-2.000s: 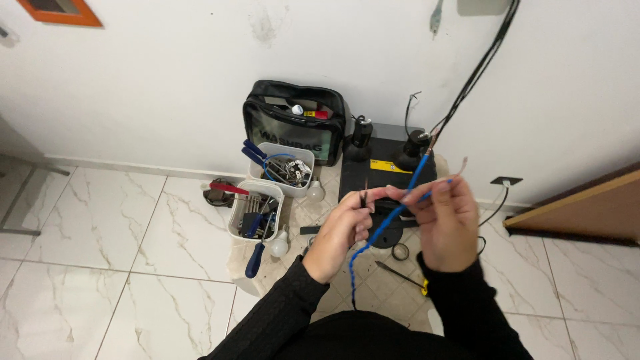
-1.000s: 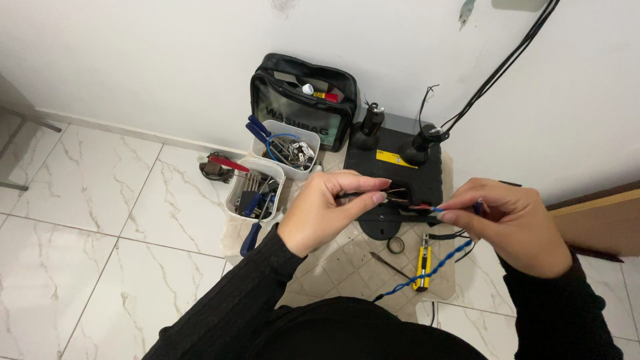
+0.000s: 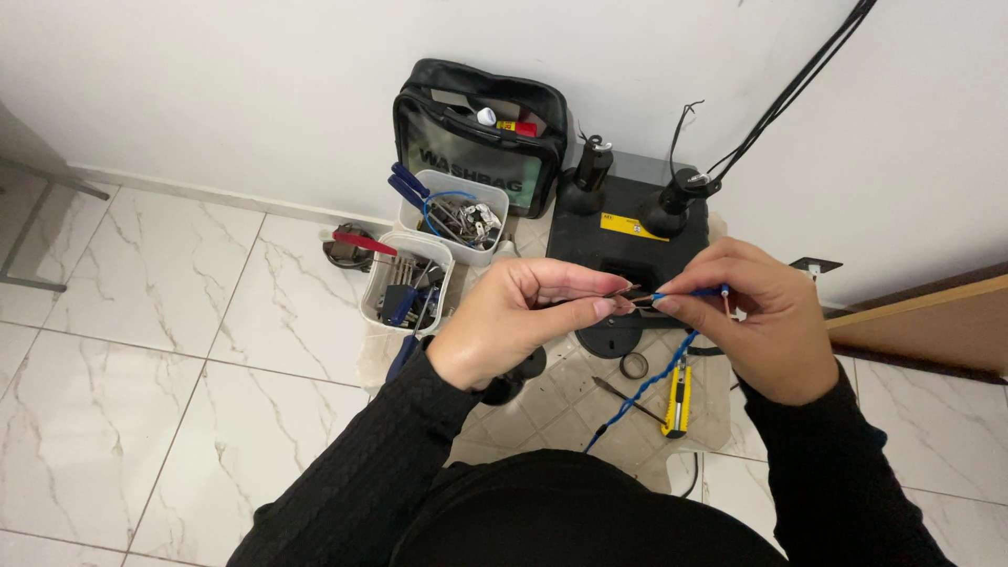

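Note:
My left hand pinches bare copper wire strands between thumb and index finger. Close to its right, my right hand grips a blue insulated wire whose bared copper end reaches toward the left fingertips. A second stripped end points down beside the right fingers. The twisted blue cable runs from below the right hand down to my lap. Behind the hands is a black box-like base with two black sockets or holders on top. Whether the copper ends touch is hard to tell.
A yellow utility knife, a thin dark pointed tool and a tape roll lie on the quilted surface. Two plastic tubs of tools and a black washbag stand left. Black cables hang at upper right; a wooden panel stands right.
Two seconds ago the blue cable ran up past my hands; now it hangs below my right hand. Since one second ago, my hands have come closer together, and the right holds the blue wire's end.

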